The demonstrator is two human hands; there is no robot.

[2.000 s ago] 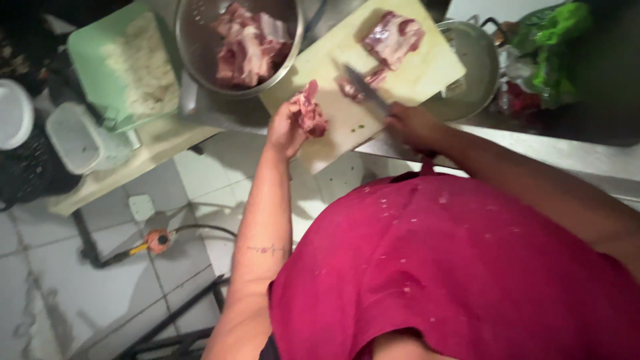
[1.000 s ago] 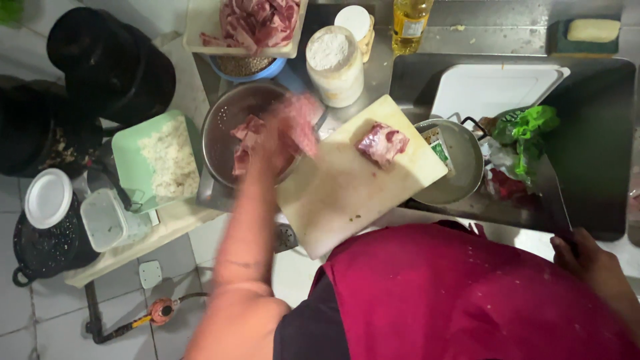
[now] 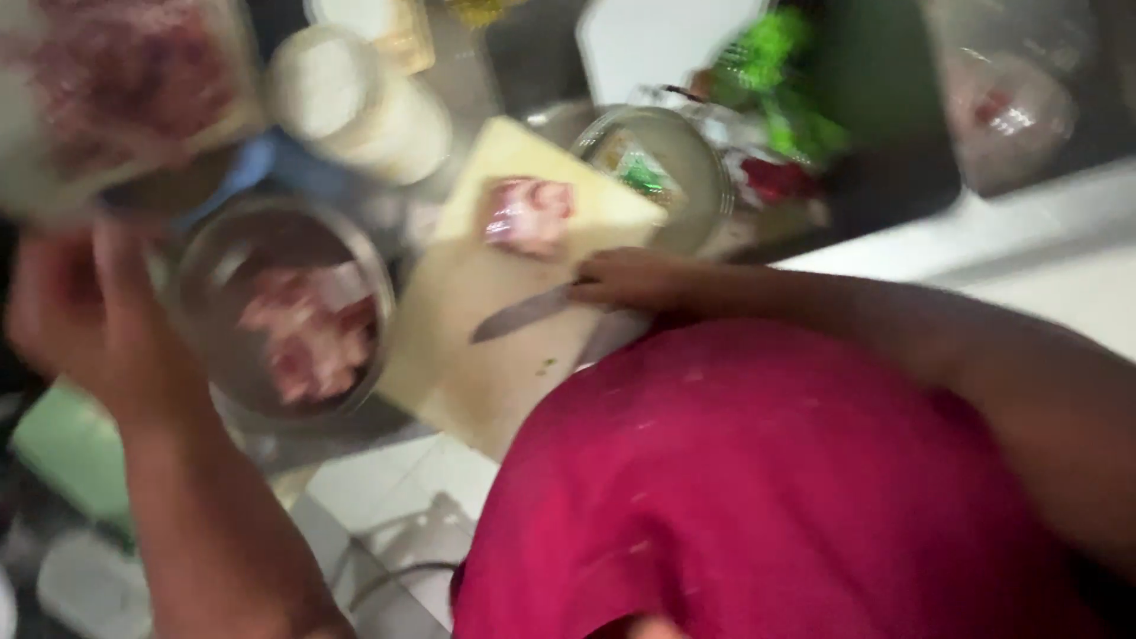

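My right hand (image 3: 621, 282) is closed on the handle of a knife (image 3: 524, 315), whose blade lies low over the pale cutting board (image 3: 461, 373). Farther up the board sits a chunk of raw meat (image 3: 530, 217). The metal colander (image 3: 386, 306) to the left of the board holds several cut pieces of meat (image 3: 311, 333). My left hand (image 3: 75, 293) is blurred at the far left, by the near edge of a pale tray (image 3: 253, 106) heaped with raw meat (image 3: 133, 80). Whether it grips the tray or something else is unclear.
Behind the colander stand a jar of white contents (image 3: 355, 106) and a blue bowl (image 3: 253, 169). A round pan (image 3: 701, 177) adjoins the board's right corner, with leafy greens (image 3: 781, 89) in the sink beyond. A green container (image 3: 75, 453) is at lower left.
My left hand has moved from over the colander to beside the meat tray. My right hand has brought the knife from the right side back over the board. The view has shifted and blurred.
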